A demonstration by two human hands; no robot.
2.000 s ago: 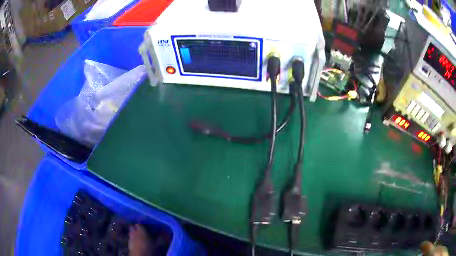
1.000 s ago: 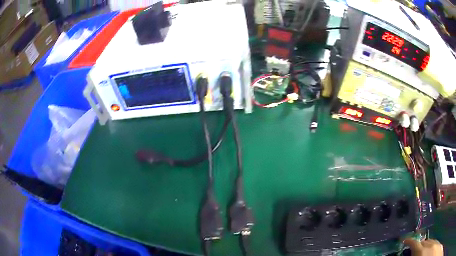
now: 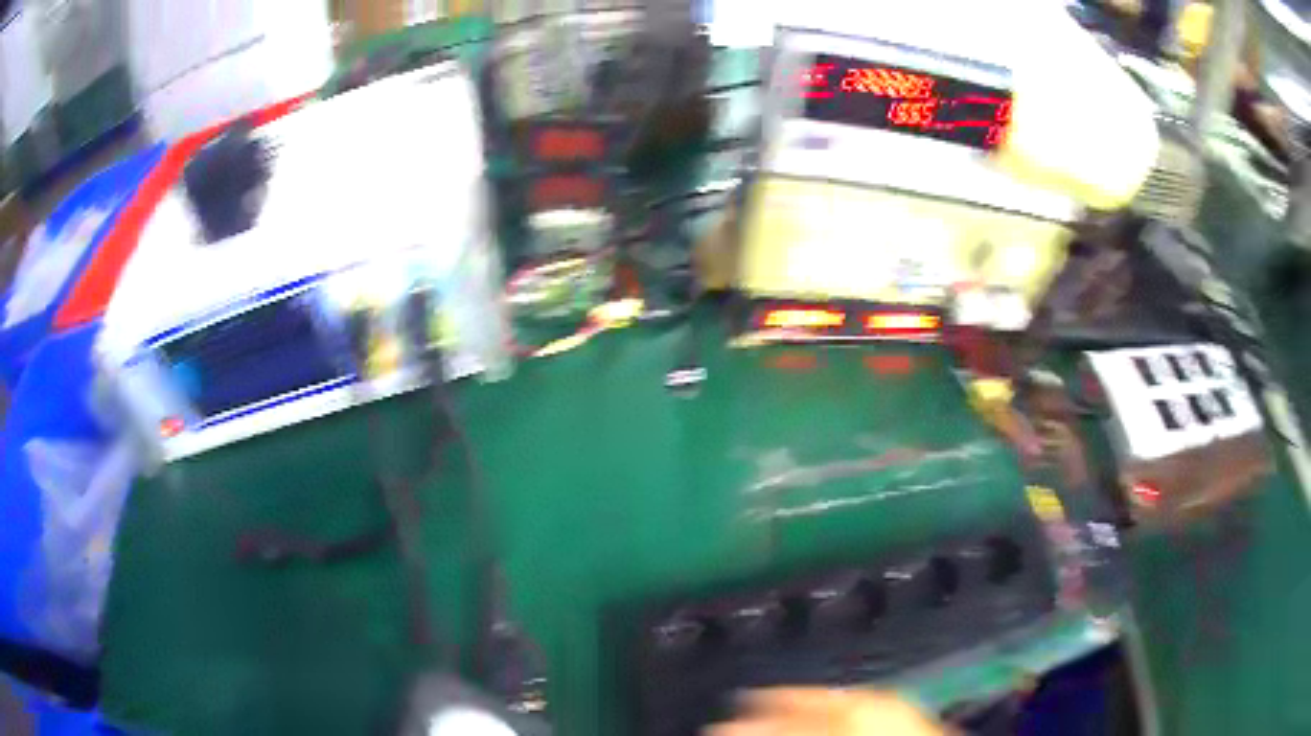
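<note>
A long black socket strip (image 3: 848, 611) lies on the green bench at the lower middle, its round sockets facing up. A hand, which I take for my right hand (image 3: 834, 710), is at the bottom edge in front of the strip. It is blurred and cut off; its fingers and anything in it cannot be made out. My left hand is not in view. A blurred pale, rounded thing (image 3: 467, 713) shows at the bottom edge left of the strip; I cannot tell what it is. Dark tester leads (image 3: 403, 532) run down the bench from the white tester (image 3: 338, 173).
A power meter (image 3: 899, 108) with red digits stands on a cream electronic load (image 3: 891, 252) at the back. Wires (image 3: 1042, 503) run beside the strip's right end. A white outlet strip (image 3: 1182, 403) is at right, blue bins (image 3: 51, 417) at left. A dark blue, pale-edged thing (image 3: 1071, 697) is lower right.
The view has swung right, so bench things sit further left. The hand from the strip's right end is now in front of its middle. The pale thing and the blue thing have come into view.
</note>
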